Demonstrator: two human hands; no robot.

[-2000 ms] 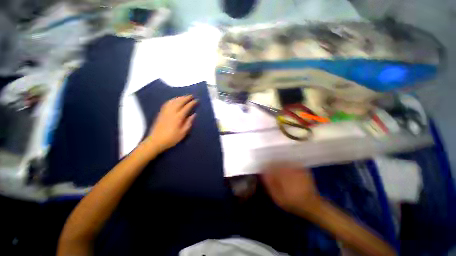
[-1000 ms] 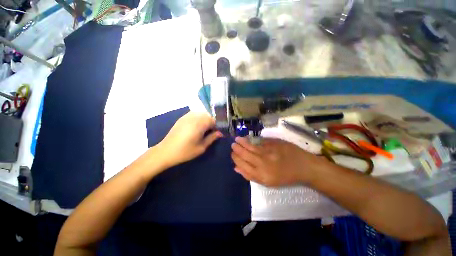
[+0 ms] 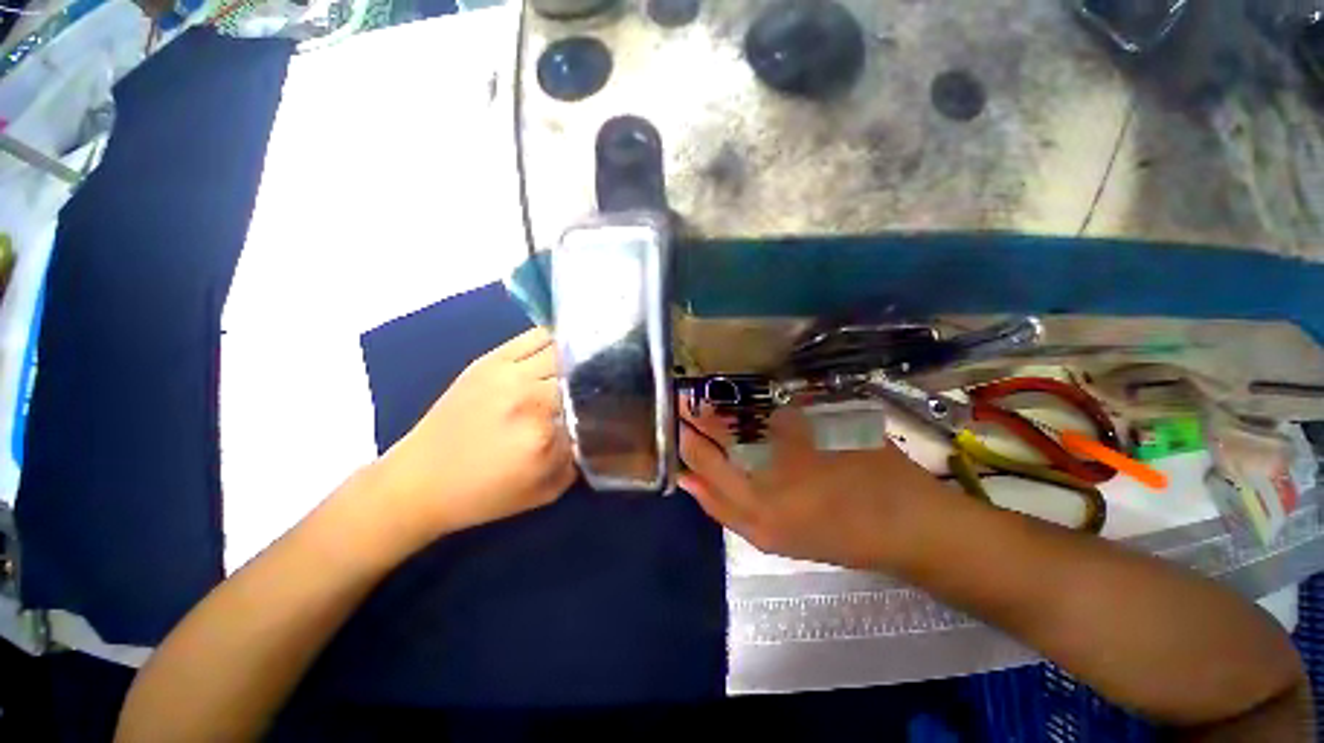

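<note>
A dark navy fabric panel (image 3: 581,610) lies under both hands at the sewing machine and hangs over the table's front edge. My left hand (image 3: 487,436) rests on it left of the shiny curved metal guard (image 3: 616,349), which hides its fingertips. My right hand (image 3: 799,479) is at the presser foot and needle area (image 3: 733,399), thumb and fingers close to the cloth; the machine parts partly cover its fingers. Whether either hand pinches the cloth cannot be made out.
Another navy panel (image 3: 145,319) lies at the left. Shears (image 3: 1038,436), an orange strip (image 3: 1115,457) and a green item (image 3: 1170,434) lie right of the needle. The machine head (image 3: 900,160) spans the top right. A ruler (image 3: 857,613) runs along the front edge.
The view has moved closer to the machine head, and the metal guard looks larger. Earlier my right hand was away from the cloth; now both hands are at the needle area.
</note>
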